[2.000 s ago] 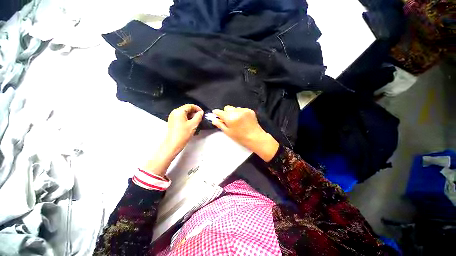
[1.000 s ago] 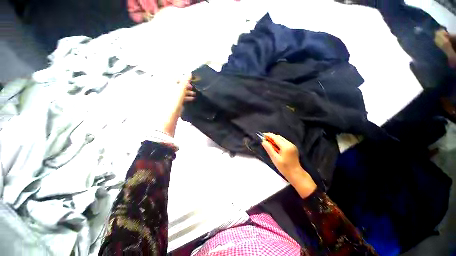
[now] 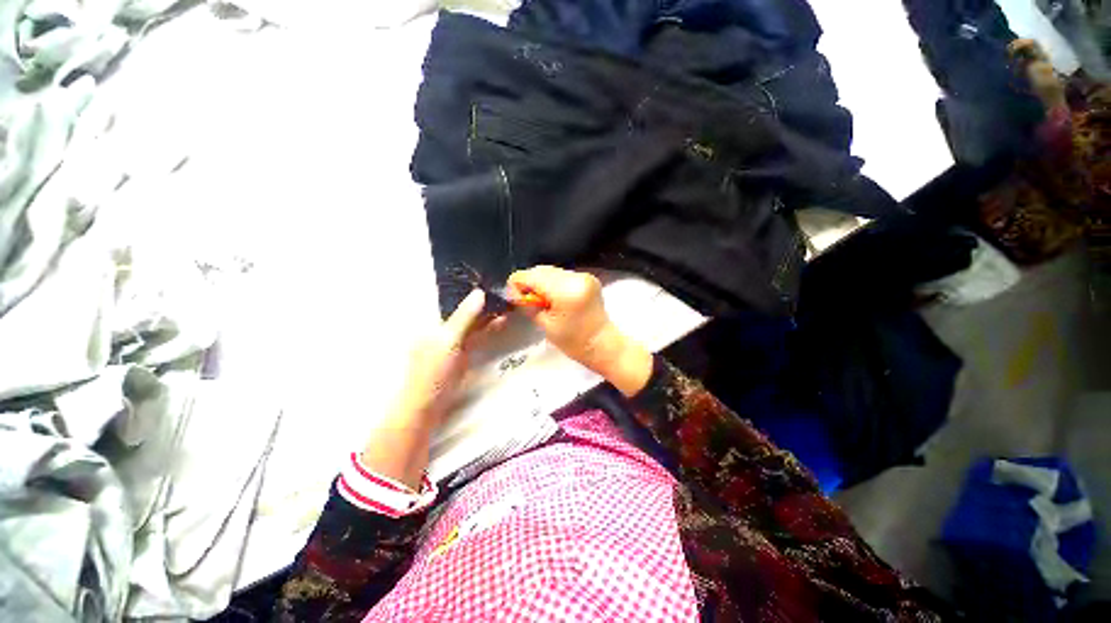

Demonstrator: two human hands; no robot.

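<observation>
A dark garment (image 3: 609, 158) with pale and yellowish stitching lines and loose thread tufts lies spread over the white table. My left hand (image 3: 445, 353) pinches its near left corner at the table's front part. My right hand (image 3: 570, 319) is closed around thread snips (image 3: 529, 296) with an orange-red handle. The snips' tip is at the garment corner, close to my left fingers; whether the blades are open cannot be told. Loose threads (image 3: 463, 275) show on the cloth just beyond my left fingertips.
Pale grey garments (image 3: 73, 402) are heaped at the left of the white table (image 3: 305, 158). Navy cloth (image 3: 682, 22) lies behind the dark garment. Dark cloth hangs off the right edge. A blue bin (image 3: 1017, 535) stands on the floor. Another person's hand and patterned sleeve (image 3: 1072, 158) are at upper right.
The garment's left part now lies nearer me, its corner drawn to the table's front. My left hand has come back from the far corner and my right hand with the snips has moved beside it.
</observation>
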